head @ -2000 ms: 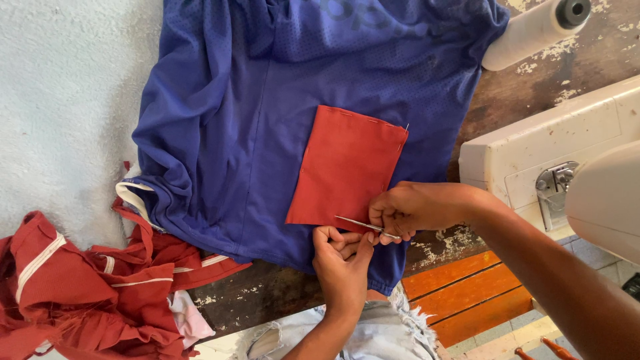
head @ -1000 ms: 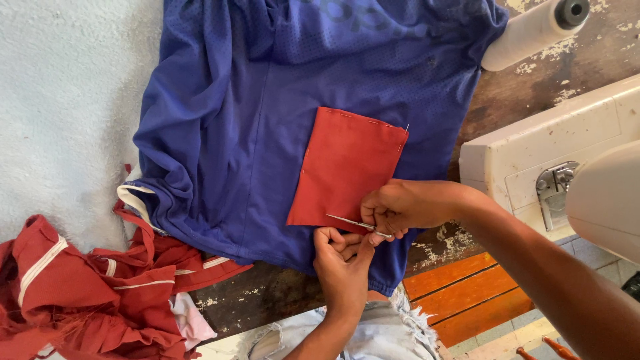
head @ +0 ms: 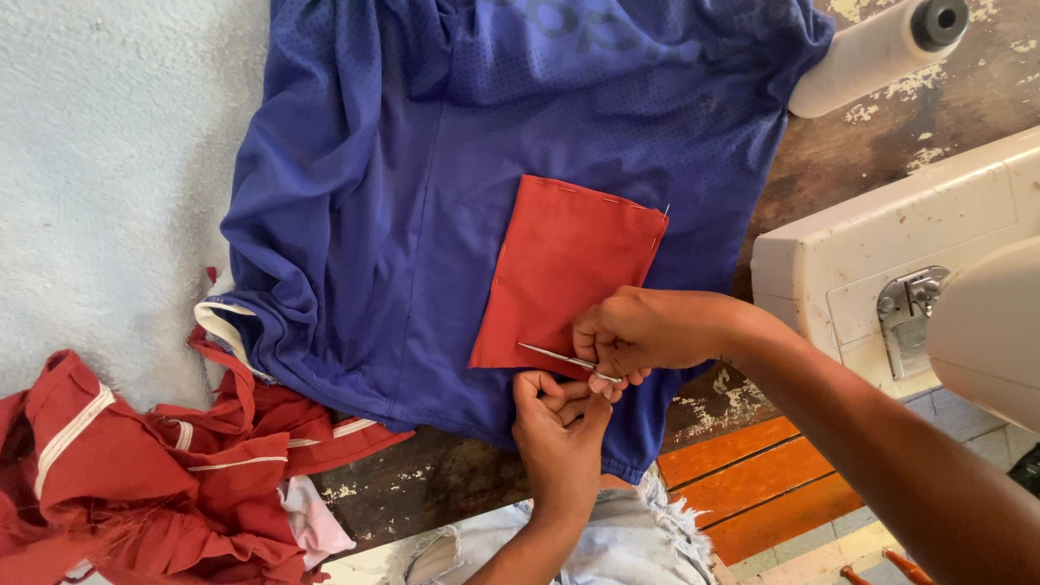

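Observation:
A red fabric rectangle [head: 573, 260] lies on a blue perforated jersey garment [head: 487, 138], with pale stitches along its top and side edges and a pin [head: 667, 211] at its upper right corner. My right hand [head: 621, 337] grips small metal scissors [head: 561, 354] over the rectangle's lower edge, their tips pointing left. Just below, my left hand [head: 565, 418] has its fingertips pinched close to my right fingers at that edge. What lies between those fingertips is too small to tell.
At the right stands a white sewing machine [head: 918, 244]. A cone of white thread [head: 861, 61] lies at the upper right on the worn wooden table [head: 439, 479]. Red cloth with white trim [head: 122, 479] is heaped at lower left, beside a pale fluffy cloth [head: 106, 162]. Below right is an orange slatted seat [head: 756, 479].

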